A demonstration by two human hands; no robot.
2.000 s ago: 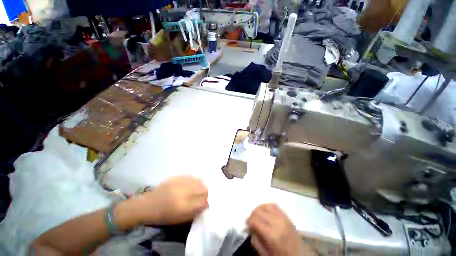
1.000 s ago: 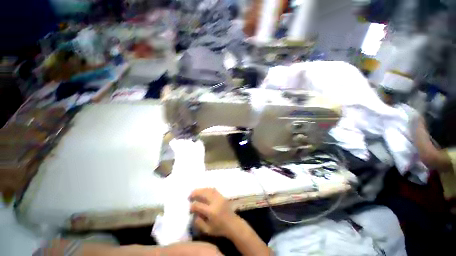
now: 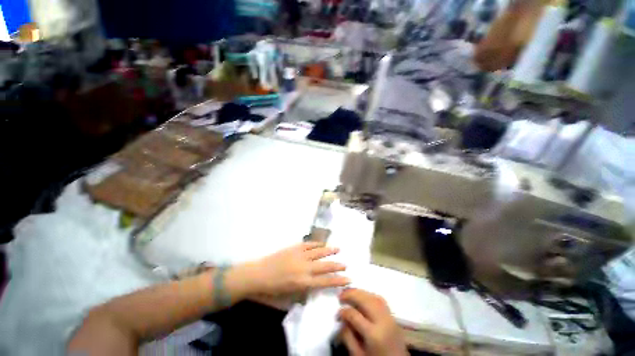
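A white fabric piece [image 3: 315, 321] runs from under the sewing machine head [image 3: 432, 188] towards me and hangs over the table's front edge. My left hand [image 3: 296, 272] lies flat on the piece, fingers spread and pointing right, with a band on the wrist. My right hand [image 3: 369, 321] is at the piece's right edge near the table's front edge, fingers bent; its fingertips pinch the fabric. The needle area [image 3: 341, 198] is blurred, and the needle itself cannot be made out.
The white machine table [image 3: 237, 188] extends left. A white fabric heap [image 3: 63, 271] and plastic-wrapped cardboard [image 3: 153, 167] lie at the left. A black flat rectangle [image 3: 442, 254] and a thin dark tool [image 3: 503, 306] lie on the machine bed. Navy fabric [image 3: 335, 126] lies behind.
The view swung right and came back. My left hand, mostly cut off a second ago, now lies on the fabric, further right than at first. My right hand stays by the fabric's right edge.
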